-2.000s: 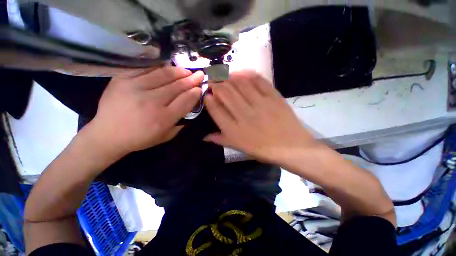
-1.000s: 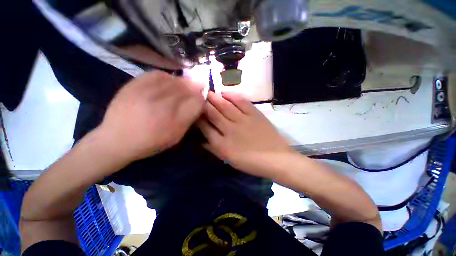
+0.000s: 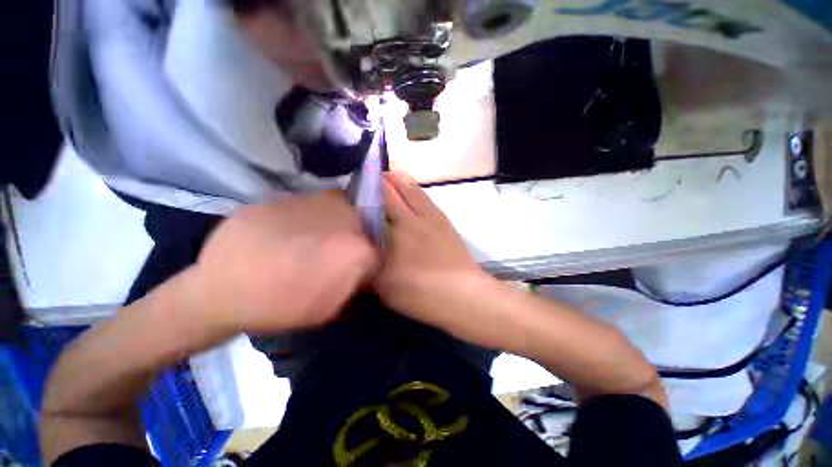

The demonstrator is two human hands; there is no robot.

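The pale fabric panel (image 3: 196, 100) lies heaped left of the lit needle area of the white sewing machine head (image 3: 602, 23). A narrow pale edge of cloth (image 3: 371, 196) runs from the needle toward me between my hands. My left hand (image 3: 287, 260) is blurred, its fingers closed on this edge. My right hand (image 3: 424, 242) touches the edge from the right, its fingertips partly hidden behind the cloth. Black fabric (image 3: 319, 150) shows beside the presser foot (image 3: 374, 100), which is blurred by glare.
A black cloth pad (image 3: 575, 109) lies on the machine bed right of the needle. Blue crates (image 3: 187, 410) stand below the table at left and right. Pale black-edged cut pieces (image 3: 702, 333) lie in the right one. Thread scraps lie near the pad.
Both hands have moved back from the needle toward my body. The pale cloth has come up into view at the left, where black cloth showed before, and its narrow edge now shows between the hands.
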